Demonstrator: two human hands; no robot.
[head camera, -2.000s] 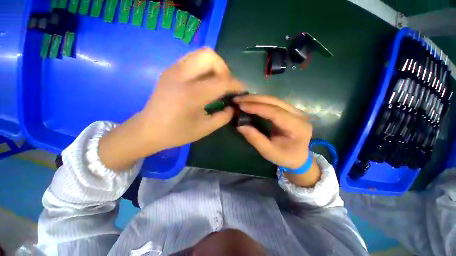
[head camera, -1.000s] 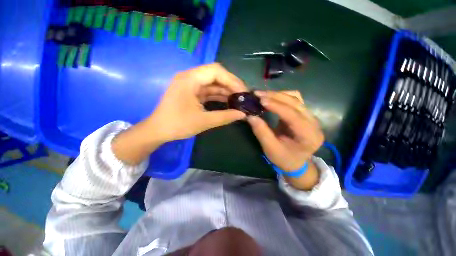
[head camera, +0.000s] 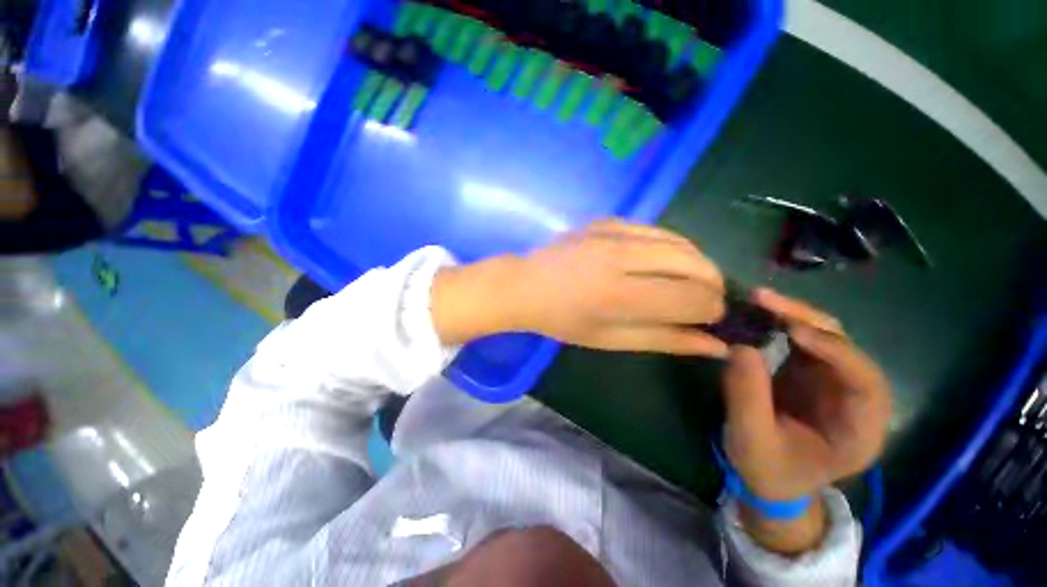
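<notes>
A small black housing (head camera: 746, 323) is held between the fingertips of both hands, above the dark green bench. A pale, shiny piece shows beside it at my right fingers; I cannot tell what it is. My left hand (head camera: 614, 292) pinches the housing from the left, with its back to the camera. My right hand (head camera: 804, 396), with a blue wrist strap (head camera: 772, 502), holds it from the right. The fingers hide much of the housing, and the picture is a little blurred. Loose units (head camera: 836, 235) with thin shiny strips lie on the bench beyond my right hand.
The left tray (head camera: 301, 218) holds rows of wired board units (head camera: 551, 86) with green strips. Another blue tray (head camera: 207, 172) stands left of it. The right tray (head camera: 987, 424), with black units, is cut off at the lower right. A white-edged strip (head camera: 953, 98) runs along the back.
The view has turned left, so the trays and bench appear shifted and tilted. The green board seen at my left fingers two seconds ago is hidden. Both hands still hold the black housing.
</notes>
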